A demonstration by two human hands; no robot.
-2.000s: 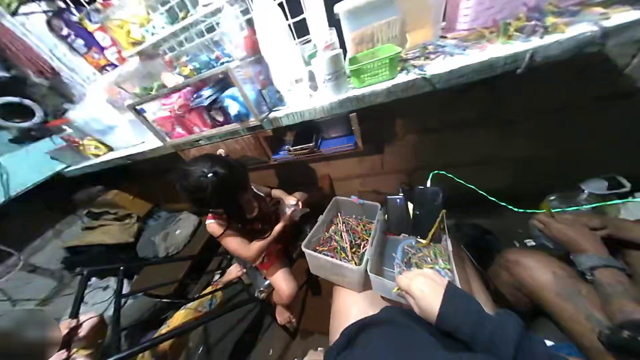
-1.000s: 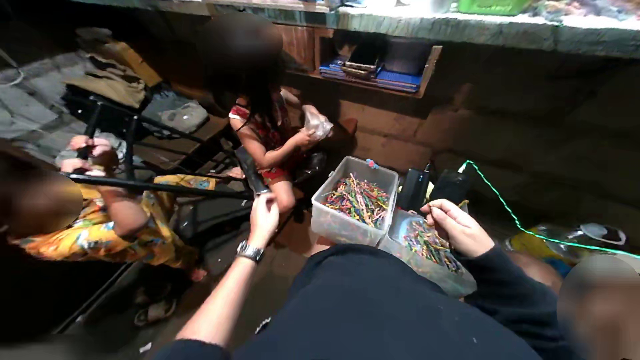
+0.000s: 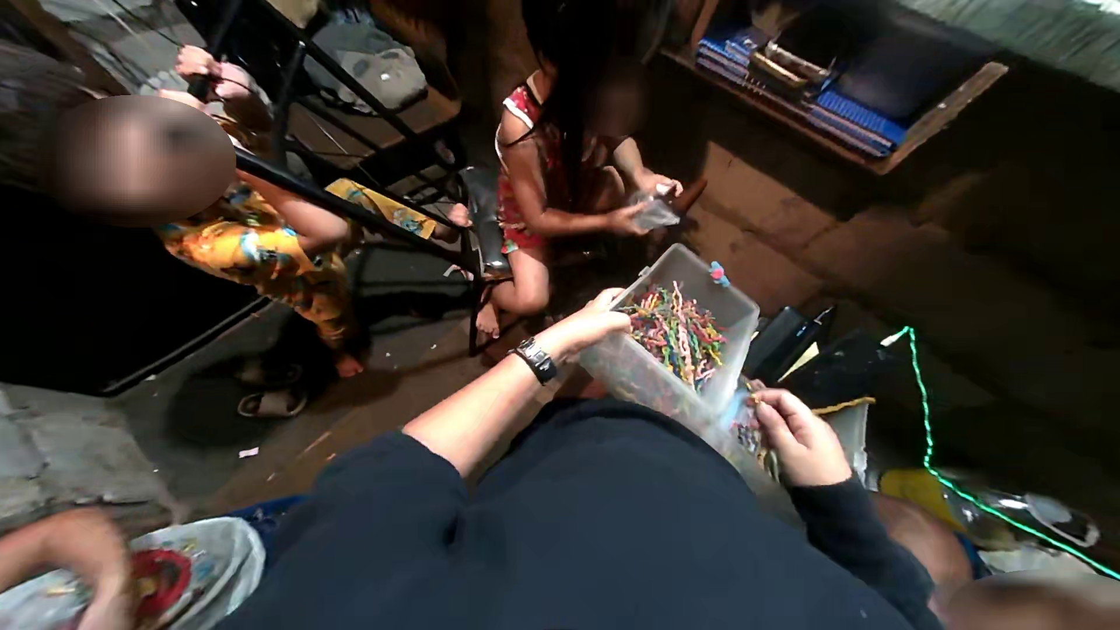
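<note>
My left hand point(image 3: 597, 327), with a watch on its wrist, grips the left edge of a translucent plastic box point(image 3: 739, 308). Inside that box lie many colourful twisted cords point(image 3: 678, 337). Beside it on the right is a second translucent box point(image 3: 853, 437), partly hidden by the first box and my arm. Over this second box, my right hand point(image 3: 801, 437) has its fingertips pinched together at some colourful pieces; whether one is held is hard to tell.
A person in red point(image 3: 525, 192) sits ahead holding a clear plastic bag point(image 3: 656, 213). Another person in yellow print clothes point(image 3: 280, 254) grips a black metal frame point(image 3: 350, 206) at left. Black devices point(image 3: 779, 346) and a green cable point(image 3: 927, 437) are at right. A wooden shelf point(image 3: 945, 118) holds blue items.
My left hand has moved from the black frame near the person in red to the box of cords, which now sits tilted. My right hand stays by the second box. The view has shifted.
</note>
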